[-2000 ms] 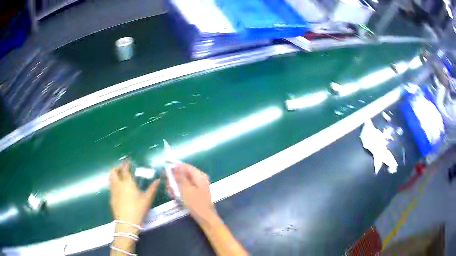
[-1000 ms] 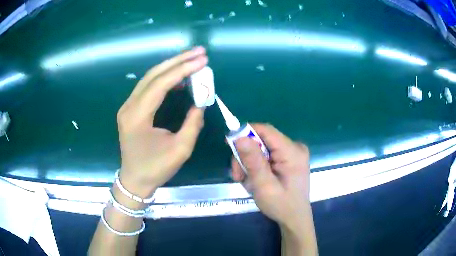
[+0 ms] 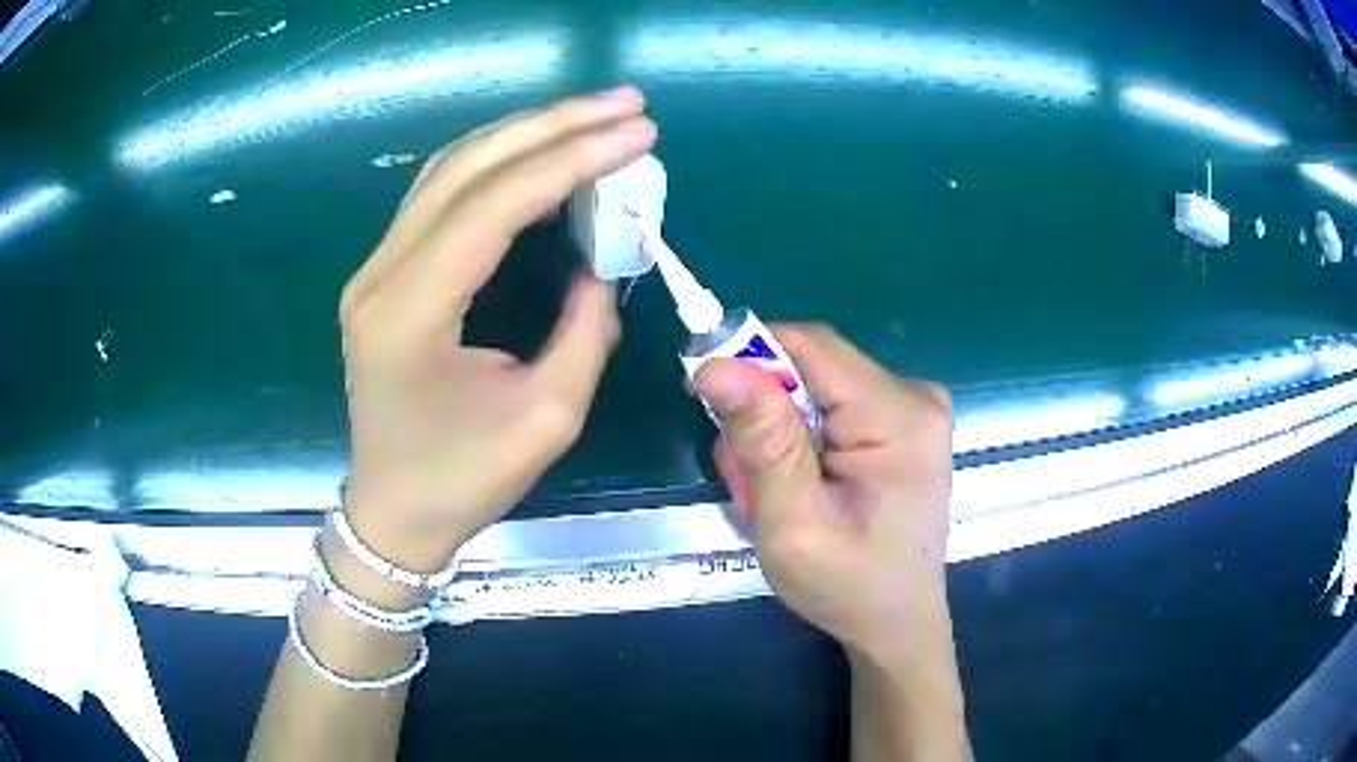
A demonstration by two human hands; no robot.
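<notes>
My left hand (image 3: 462, 298) holds a white housing (image 3: 631, 238) between its fingertips and thumb, above the green belt. A thin strand shows at the housing's lower end. My right hand (image 3: 841, 476) grips a white glue tube (image 3: 755, 369) with blue and red print. The tube's long white nozzle points up and left, and its tip overlaps the face of the housing. Whether any glue is coming out cannot be told.
The green conveyor belt (image 3: 953, 283) has another white housing (image 3: 1202, 219) with an upright strand at the right, and a pale piece (image 3: 1329, 237) beside it. A printed edge rail (image 3: 595, 584) borders the black table (image 3: 1101, 640). A white sheet (image 3: 67, 625) lies at the left edge.
Since one second ago, the nozzle tip has moved from beside the housing's lower right onto its face. Two seconds ago the view was wider and both hands were low over the belt.
</notes>
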